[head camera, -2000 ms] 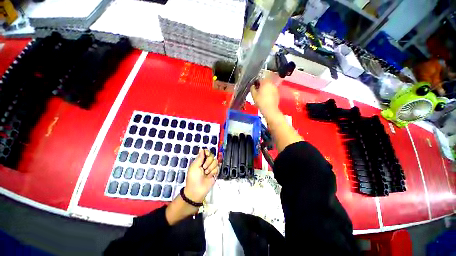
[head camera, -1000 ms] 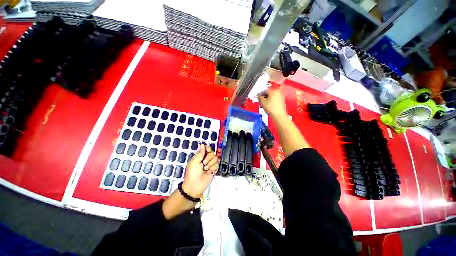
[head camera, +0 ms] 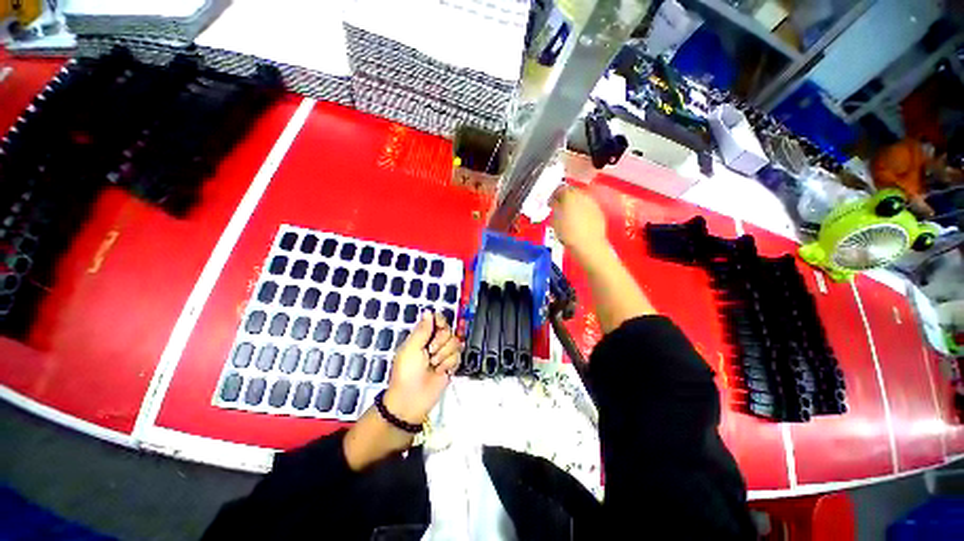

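Observation:
Several black oval tubes [head camera: 499, 330] lie side by side against the blue plastic bin [head camera: 542, 277], open ends towards me. My left hand [head camera: 425, 365] is closed beside the tubes, at the right edge of the parts tray [head camera: 227, 372]; its fingertips pinch a small dark piece. The tray holds rows of dark oval inserts [head camera: 308, 333]. My right hand [head camera: 579, 220] reaches behind and right of the bin, its fingers at a white rag [head camera: 541, 201]; whether it grips it cannot be told. A dark tool [head camera: 562, 296] lies right of the bin.
The upright metal post [head camera: 544, 127] stands behind the bin. Tube stacks lie at far left [head camera: 116, 148] and right [head camera: 772, 328]. A small cardboard box [head camera: 479, 159], stacked sheets [head camera: 428, 69] and a green fan [head camera: 872, 235] are farther back. A speckled work pad [head camera: 518, 412] lies in front.
My right hand has moved from close by the post slightly to the right and nearer me, and the white rag now shows at its fingers. My left hand has stayed almost still.

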